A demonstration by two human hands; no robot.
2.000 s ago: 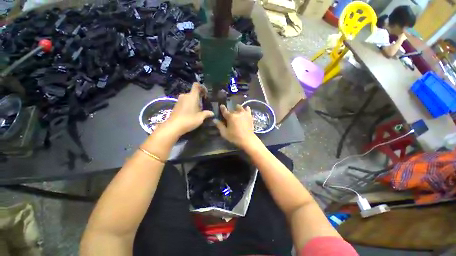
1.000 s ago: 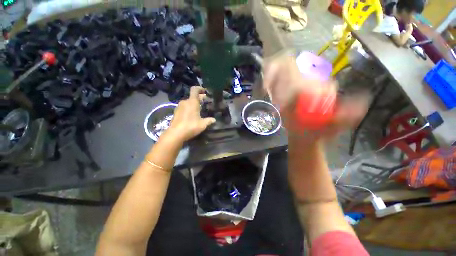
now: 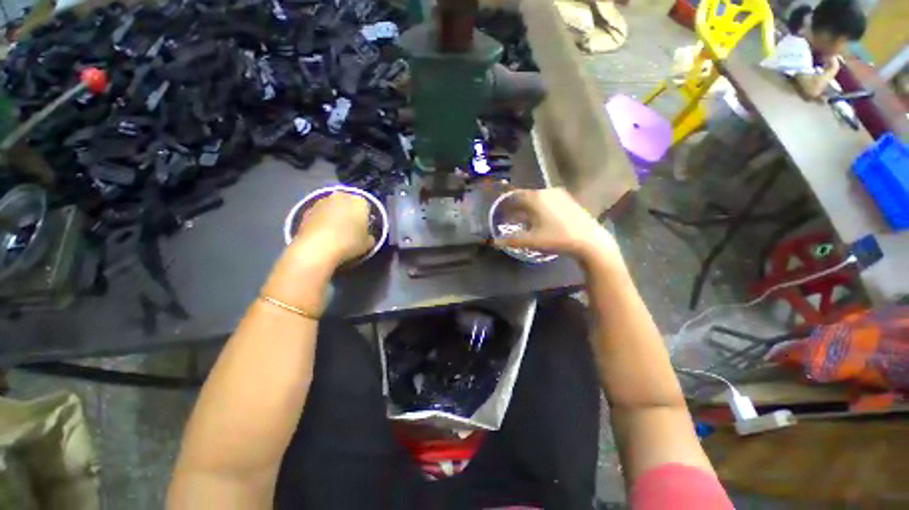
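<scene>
The green hand press stands straight ahead with a silvery-grey fixture under its ram. My left hand reaches into the left bowl, fingertips hidden inside it. My right hand is over the right bowl, fingers bent down at silvery small metal parts. Whether either hand grips a part cannot be seen. An open pale-edged container with black parts inside is below the table edge, between my knees.
A large heap of black parts lies behind and left of the press. A cardboard edging stands at the right. A second press's red-knobbed lever is far left. A person sits at a side table beside a blue tray.
My right hand has let go of the red-knobbed lever and moved to the right bowl. My left hand has moved from the fixture into the left bowl. The fixture is now uncovered.
</scene>
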